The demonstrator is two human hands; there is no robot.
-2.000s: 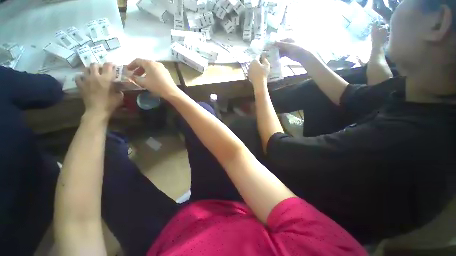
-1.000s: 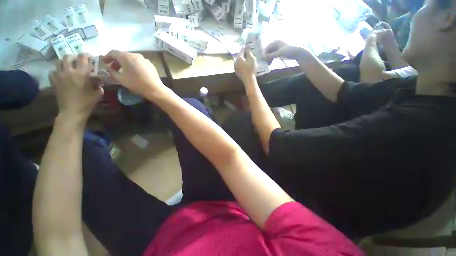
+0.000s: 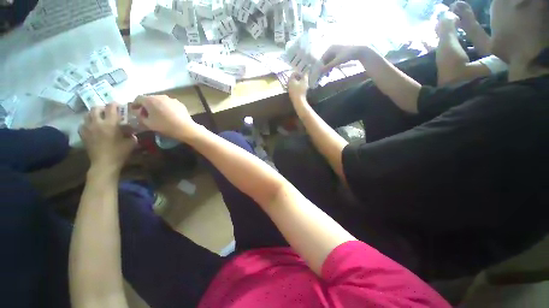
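Note:
My left hand [image 3: 107,133] holds a small white folding carton [image 3: 123,114] at the table's front edge. Its fingers cover most of the carton. My right hand [image 3: 161,115] is at the carton's right end, with thumb and fingertips pinched together there. Whether they grip a flap is too small to tell. A group of finished cartons [image 3: 95,93] with small printed pictures lies on the white sheet just beyond my left hand.
A loose carton pile [image 3: 226,27] lies on the table [image 3: 241,95] at centre. A person in black [image 3: 421,150] sits at right, holding cartons. Another person's dark sleeve [image 3: 30,147] is at left. A bottle [image 3: 248,123] stands below the table edge.
The view shifted left, then partly back, and now shows more of the table's far left. Both my hands stay at the carton. The neighbour's held cartons are now tilted and spread.

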